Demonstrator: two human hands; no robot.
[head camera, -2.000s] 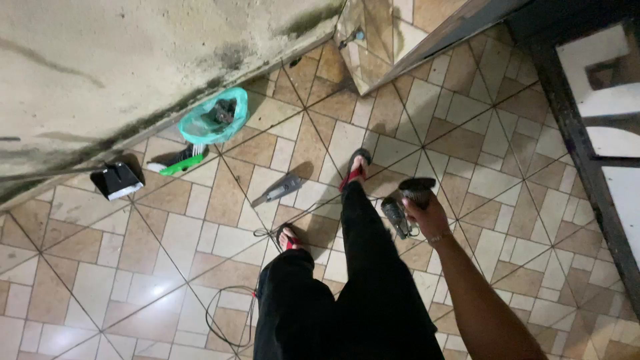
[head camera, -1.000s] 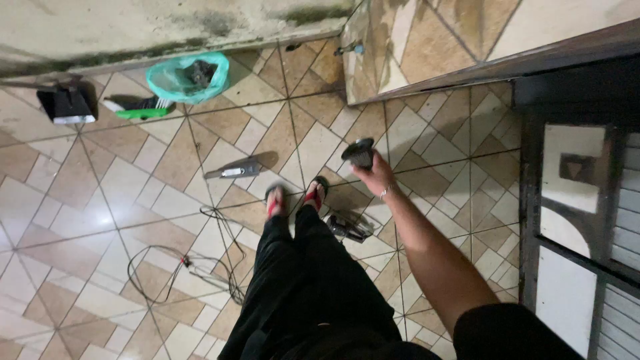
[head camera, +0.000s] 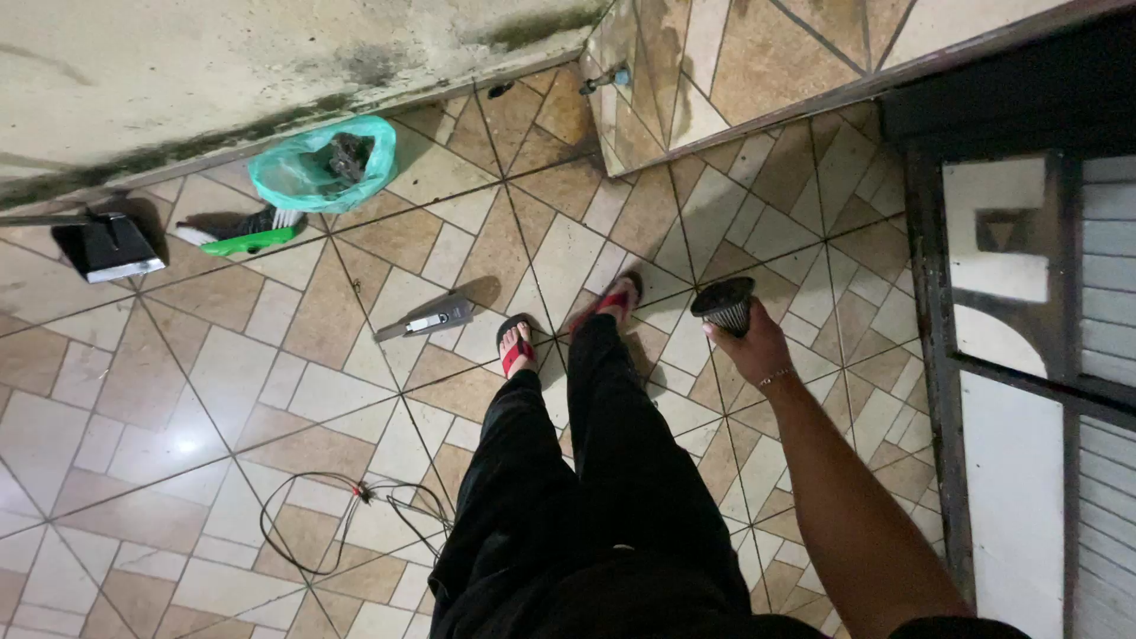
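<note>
My right hand (head camera: 753, 344), with a bracelet at the wrist, grips a dark cone-shaped pleated filter (head camera: 726, 306), its wide dark end tilted up and away from me. Below it is the tiled floor. My left hand is out of view. A grey translucent plastic nozzle-like part (head camera: 428, 317) with a pale label lies on the tiles, left of my feet. Further left, against the wall, a teal plastic bag (head camera: 324, 164) stands open with a clump of dark grey debris inside. A green-backed brush (head camera: 250, 240) lies beside the bag.
A black dustpan (head camera: 108, 248) lies at the far left by the stained wall (head camera: 222, 67). A looped dark cable (head camera: 306, 475) is on the floor left of my legs. A tiled ledge (head camera: 772, 67) with a tap (head camera: 605, 80) is ahead; a black-framed door (head camera: 927, 355) stands at right.
My feet have stepped forward across the floor, past the dark device seen beside them earlier, which no longer shows. The filter has stayed in my right hand.
</note>
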